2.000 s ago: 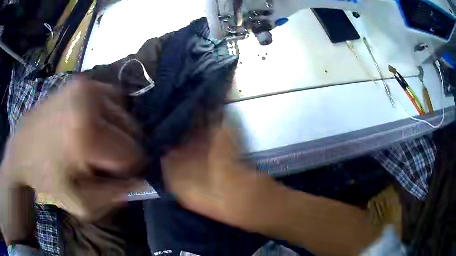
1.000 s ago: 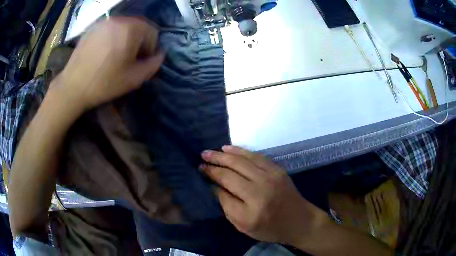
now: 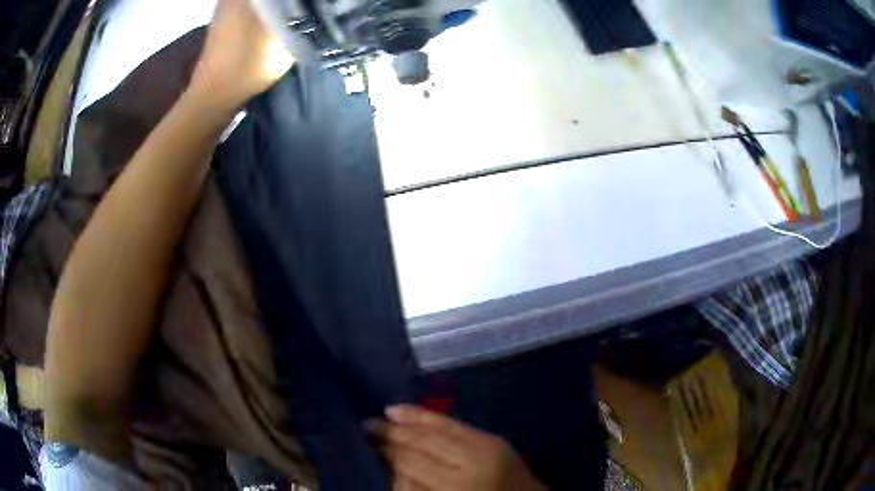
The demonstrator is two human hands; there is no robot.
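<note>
The navy waistband (image 3: 317, 240) runs from under the machine head down over the table's front edge and looks smooth and stretched. The brown garment body (image 3: 221, 316) lies along its left side. My left hand (image 3: 240, 58) is at the far end of the band, just left of the presser foot (image 3: 353, 79); its fingertips are partly hidden by the machine head (image 3: 384, 24). My right hand (image 3: 446, 451) holds the near end of the band at the bottom of the picture, with its lower part cut off.
Snips and small tools with orange and green handles (image 3: 768, 177) lie on the table's right. A thin metal rod (image 3: 696, 105) and a dark rectangle (image 3: 609, 24) lie farther back. Grey measuring tape (image 3: 576, 312) edges the front. Checked cloth (image 3: 763, 321) and cardboard (image 3: 705, 412) are below.
The band has gone from gathered to smooth and taut. My left hand has moved up beside the machine head; my right hand has moved down towards the bottom edge.
</note>
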